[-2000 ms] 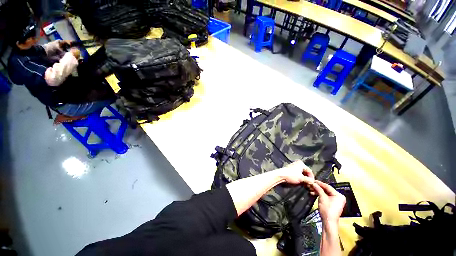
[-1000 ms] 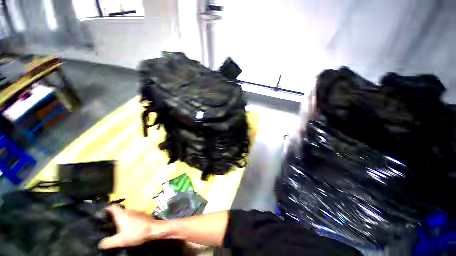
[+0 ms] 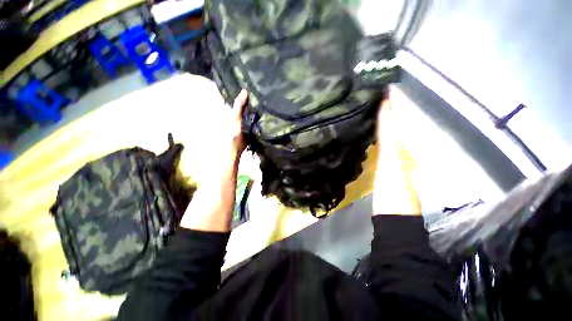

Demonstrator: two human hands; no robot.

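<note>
A camouflage backpack is between my hands at the top centre, above or on a dark stack of bags. My left hand grips its left side. My right hand is at its right side, the fingers partly hidden and blurred. A dark hang tag with a pale zigzag edge sticks out at the bag's upper right. Another camouflage backpack lies on the table at the left. Green-striped cards show beside my left forearm.
The yellow tabletop runs along the left. Blue stools stand beyond it. Plastic-wrapped dark goods are at the lower right. A dark item is at the left edge.
The view has turned right from the first backpack. Both hands now hold a backpack at the stack; one second ago one hand was at the dark bag at lower left.
</note>
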